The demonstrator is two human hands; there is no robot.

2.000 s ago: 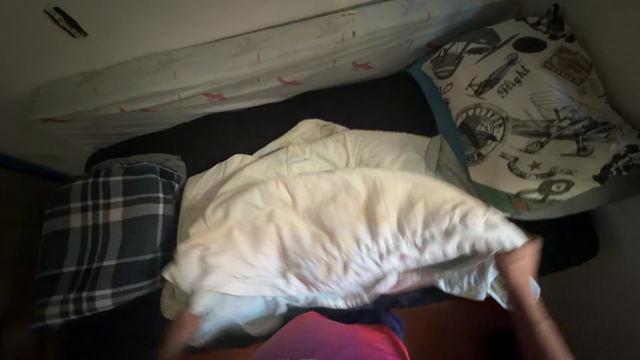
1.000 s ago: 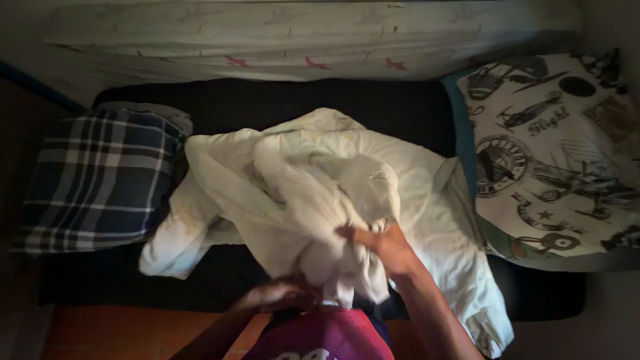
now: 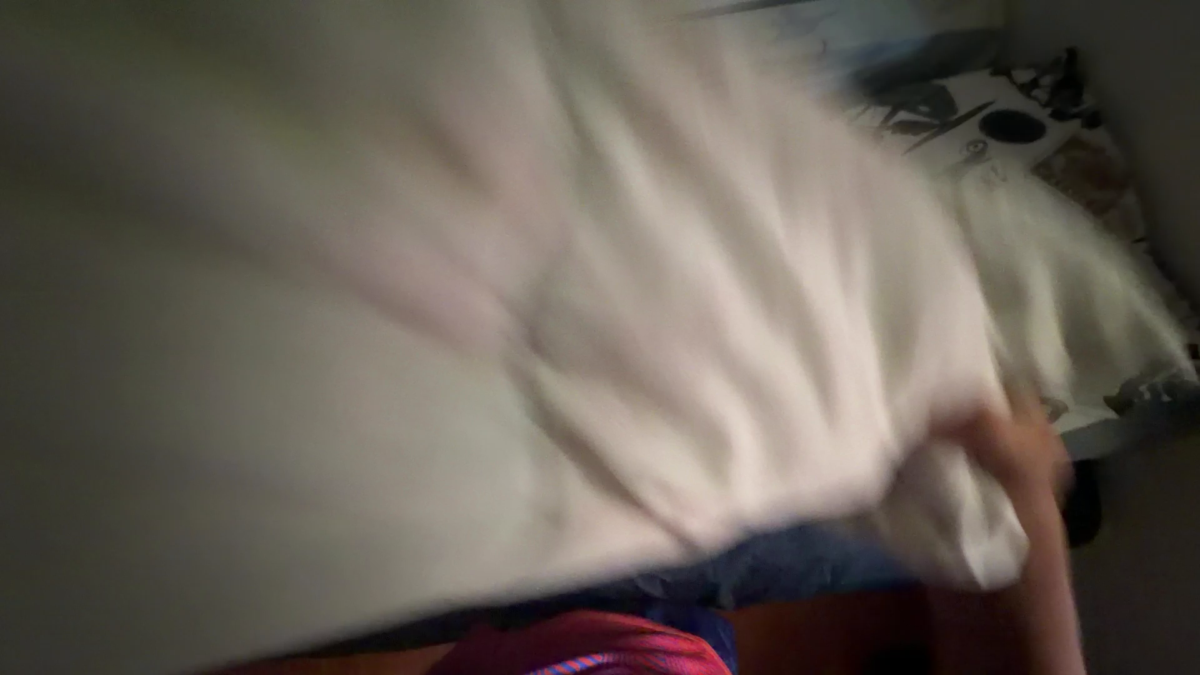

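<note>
A large cream-white cloth, blurred by motion, billows across most of the head view and covers the left side and the middle. At the lower right my right hand grips the edge of this cloth, with a bunched end of it hanging just below the fingers. Another pale fold reaches over the pillow at the right. My left hand is not visible; the spread cloth fills the area on that side.
A pillow with a printed aeroplane pattern lies at the upper right, beside a grey wall. Dark bedding shows beneath the cloth's lower edge, with reddish floor below it.
The cloth was bunched in front of me a second ago; now it is spread wide and raised. My right hand has moved out to the right, and my left hand has gone from sight.
</note>
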